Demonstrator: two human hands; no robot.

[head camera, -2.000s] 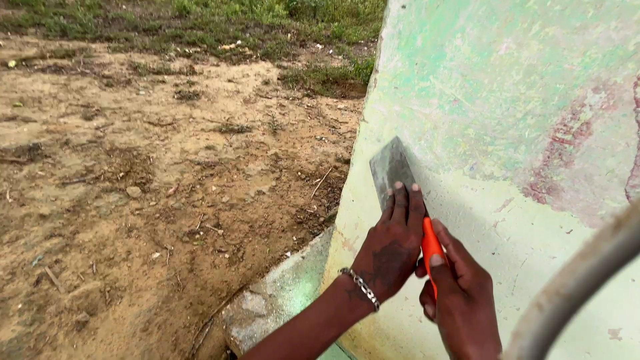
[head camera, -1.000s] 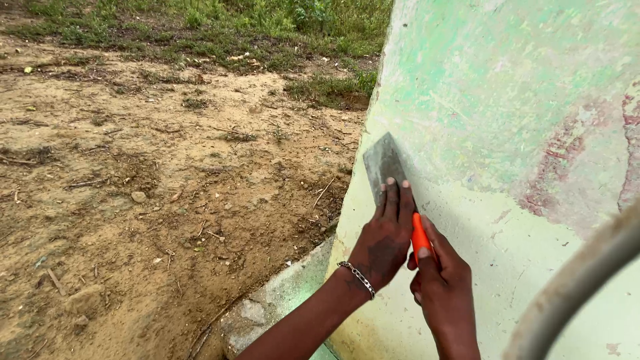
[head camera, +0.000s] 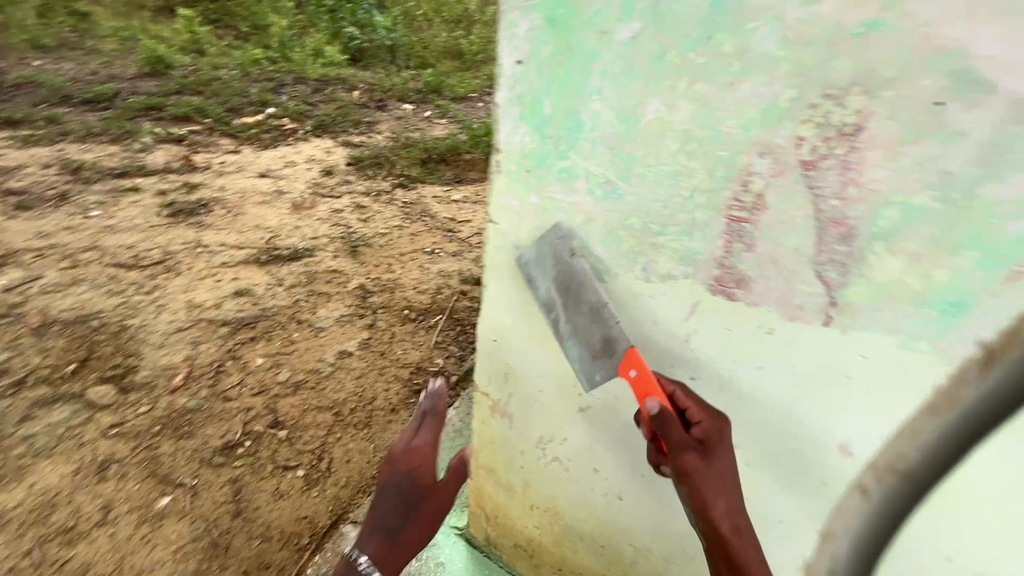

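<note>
My right hand (head camera: 692, 444) grips the orange handle of a cleaver-like tool with a broad grey metal blade (head camera: 574, 308). The blade lies slanted against or close over the pale green painted wall (head camera: 784, 416), its far end near the wall's left edge. My left hand (head camera: 412, 476), with a metal chain bracelet at the wrist, is off the blade. It holds nothing, its thumb apart from the fingers, beside the lower left edge of the wall. Higher up, the wall has patchy green paint and rough reddish marks (head camera: 740, 228).
A curved grey pipe or bar (head camera: 920, 456) crosses the lower right, close to the camera. Left of the wall lies bare brown soil (head camera: 240, 360) with twigs and stones, and grass (head camera: 240, 48) farther back. A green-stained ledge (head camera: 452, 544) runs at the wall's foot.
My left hand has come off the blade and moved down and left. My right hand still holds the tool. The view has shifted toward the right.
</note>
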